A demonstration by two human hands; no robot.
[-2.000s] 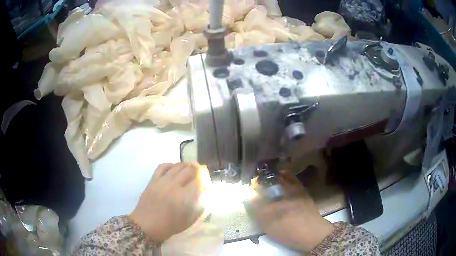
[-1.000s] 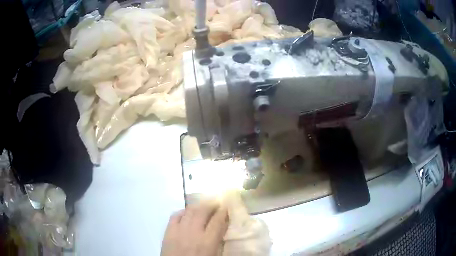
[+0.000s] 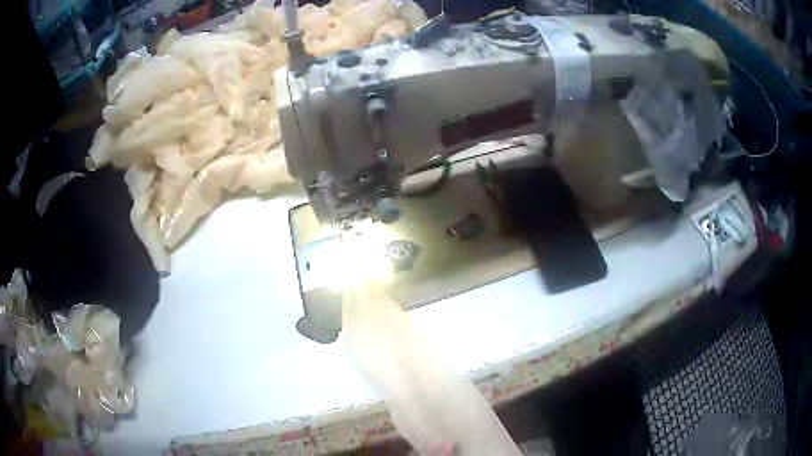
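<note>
A pale cream fabric strip point(image 3: 418, 374) runs from the bright glare at the needle down over the table's front edge and out at the bottom. A small pink patch, seemingly a fingertip, shows on it at the bottom edge; I cannot tell which hand it belongs to. Otherwise neither hand shows. The off-white sewing machine point(image 3: 427, 85) stands over the strip's upper end. Glare hides the needle and presser foot. The round tension knob point(image 3: 377, 107) is on the head's front.
A large heap of cream pieces point(image 3: 200, 107) lies behind and left of the machine. A smaller bunch point(image 3: 93, 356) is at the lower left. A black rectangle, perhaps a phone point(image 3: 556, 236), lies under the arm. A crumpled plastic bag point(image 3: 672, 125) hangs at right. A mesh-patterned seat point(image 3: 712, 383) is below.
The hand at the needle has left that area, and the strip now stretches long toward the lower right. The view has shifted, showing more of the table's front edge.
</note>
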